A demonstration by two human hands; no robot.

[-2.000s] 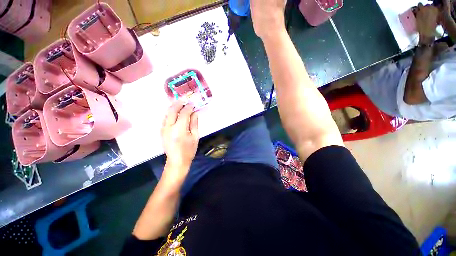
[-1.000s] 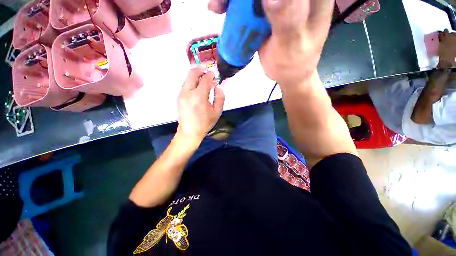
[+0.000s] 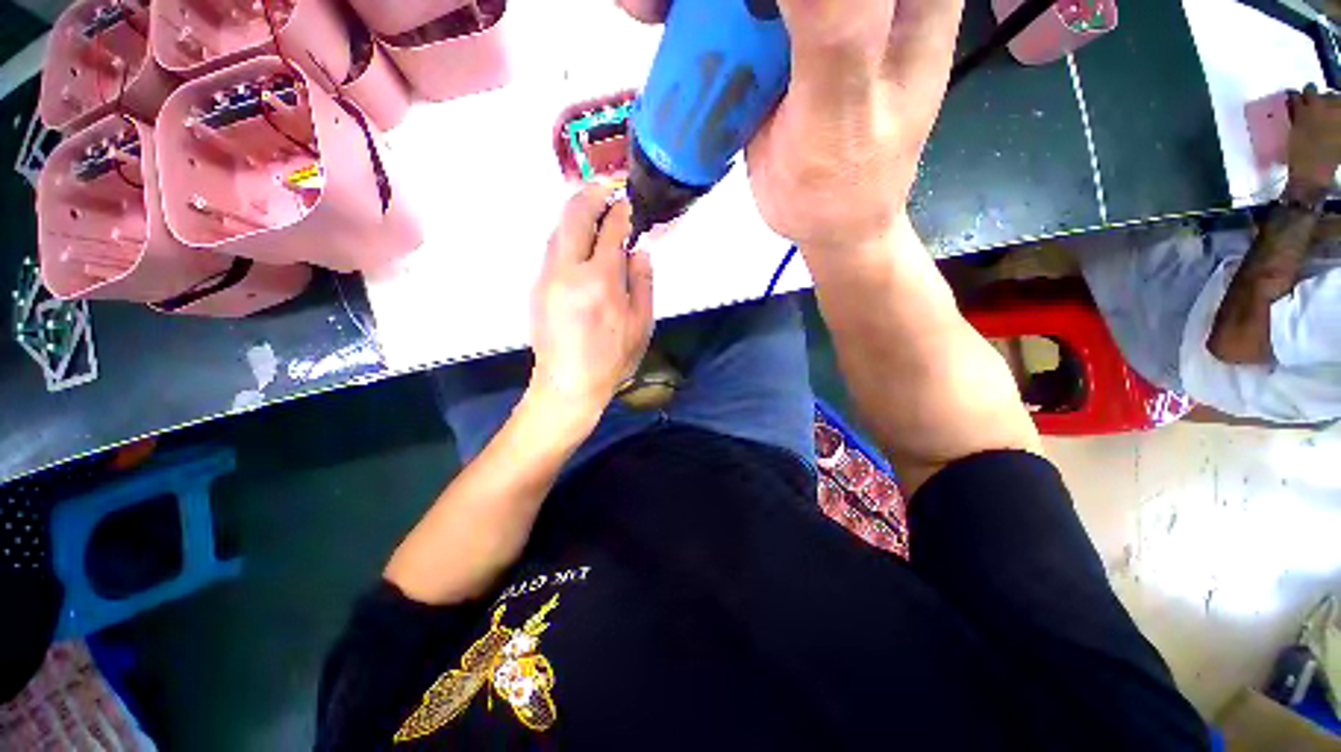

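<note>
A pink housing (image 3: 571, 135) stands on the white work mat (image 3: 471, 199), with a green-edged frame circuit board (image 3: 581, 156) at its rim. My left hand (image 3: 590, 301) is at the housing's near edge, thumb and fingers close together by the screwdriver tip; whether they pinch a screw or the board is hidden. My right hand (image 3: 846, 132) grips the blue electric screwdriver (image 3: 709, 96), its dark nose pointing down at my left fingertips. The screwdriver and hands hide the housing's right part.
Several pink housings (image 3: 243, 162) cluster at the left. Loose boards (image 3: 59, 345) lie on the dark bench at far left. Another pink housing (image 3: 1047, 33) is at the upper right. Another person's arm (image 3: 1277, 265) is at the right. A red stool (image 3: 1081, 353) and blue stool (image 3: 140, 536) stand below the bench.
My right hand has come down from the top edge with the screwdriver to my left fingertips. In the last second the screwdriver has shifted slightly left. The view has also shifted.
</note>
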